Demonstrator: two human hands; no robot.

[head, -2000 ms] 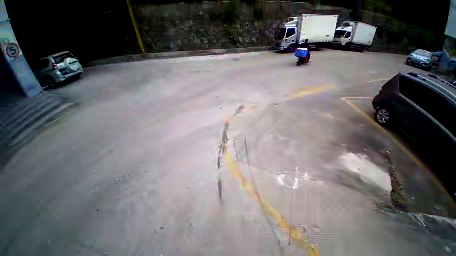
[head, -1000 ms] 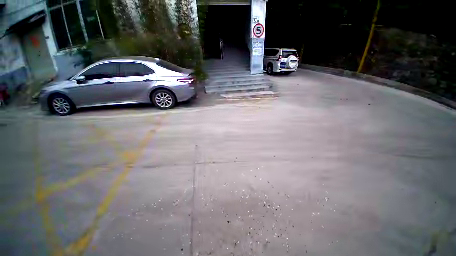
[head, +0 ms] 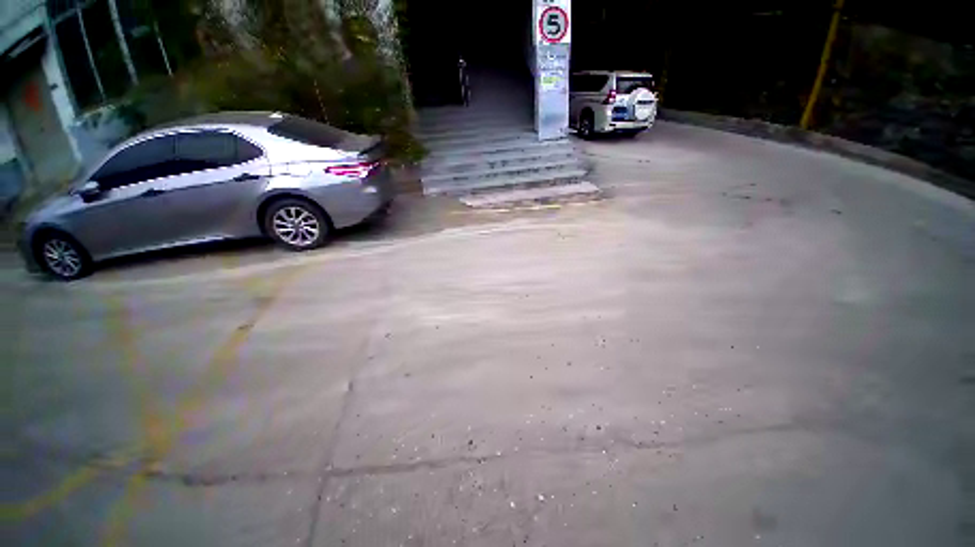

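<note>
Neither of my hands is in the picture. Nearest in front of me lies the grey concrete yard (head: pixel 599 353), with small pale and dark specks scattered on it. Wide steps (head: pixel 497 160) lead up into a dark opening ahead, a little left of centre. A square pale pillar (head: pixel 552 91) with a round red-rimmed sign reading 5 stands at the right side of the steps.
A silver car (head: pixel 203 187) is parked at the left, beside plants and a building. A white off-road vehicle (head: pixel 612 104) stands beyond the pillar. Faded yellow lines (head: pixel 187 427) cross the ground at left. A low kerb (head: pixel 748 130) curves along the right, near a yellow pole (head: pixel 823 69).
My view has swung left, away from the trucks and dark car to the steps. Since the last earlier frame, the steps and the silver car appear a little larger.
</note>
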